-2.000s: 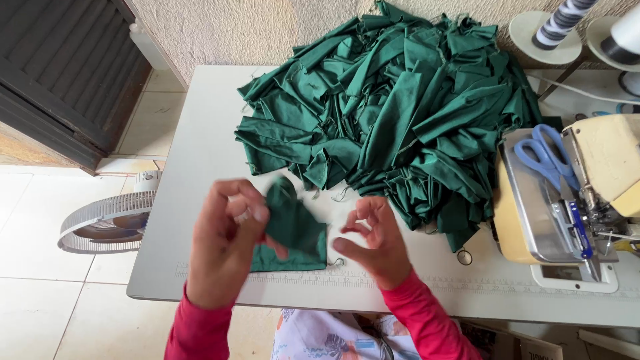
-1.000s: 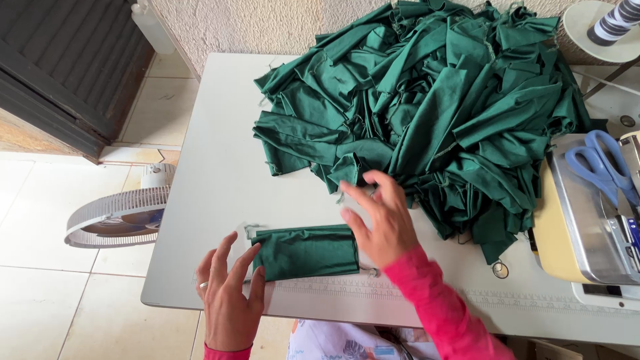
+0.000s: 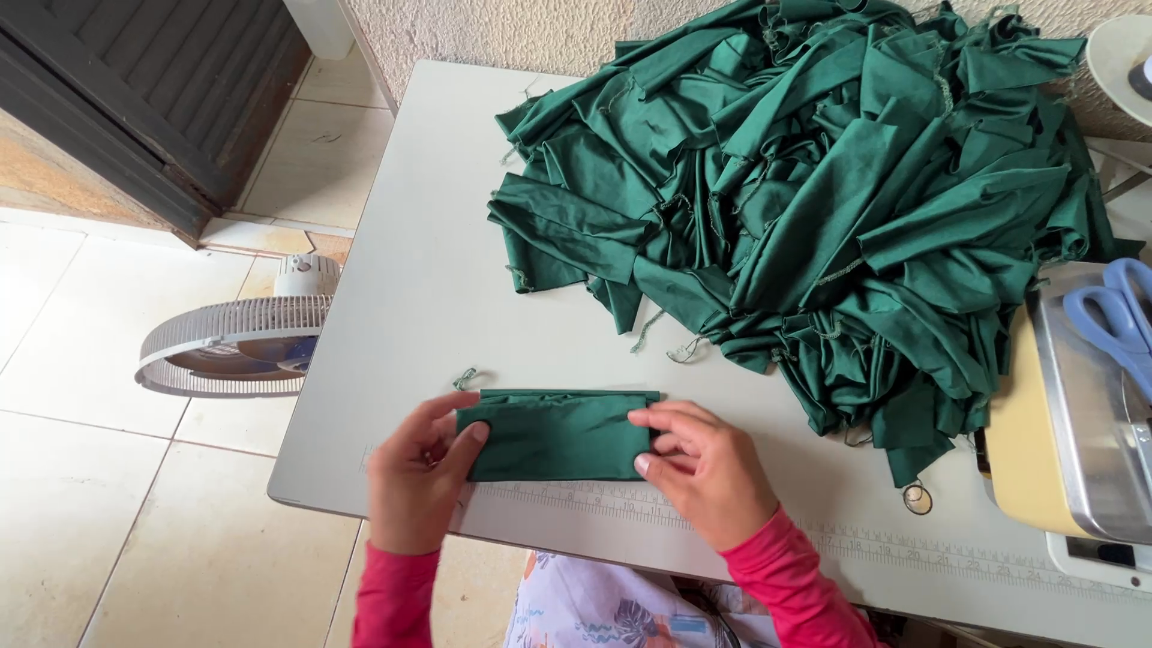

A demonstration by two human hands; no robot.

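Note:
A folded green fabric piece (image 3: 558, 439) lies near the table's front edge, just above the printed ruler scale. My left hand (image 3: 427, 468) pinches its left end, thumb on top and fingers behind. At the right end, my right hand (image 3: 702, 463) has its thumb and index finger at the cloth's edge; whether they grip it is unclear. Beyond my hands a large heap of green fabric pieces (image 3: 810, 198) with frayed, overlocked edges spreads over the back of the table. Loose green thread scraps (image 3: 464, 378) lie just behind the folded piece.
The white table (image 3: 396, 270) bears a printed ruler scale (image 3: 864, 544) along its front. On the right are a sewing machine (image 3: 1035, 423) and blue-handled scissors (image 3: 1111, 315). A small round object (image 3: 917, 499) lies near the heap. A fan (image 3: 238, 346) stands left of the table, a textured wall behind.
My right hand has come down from beside the heap to the folded piece's right end. My left hand has closed on its left end. Two seconds ago both hands were raised over the cloth.

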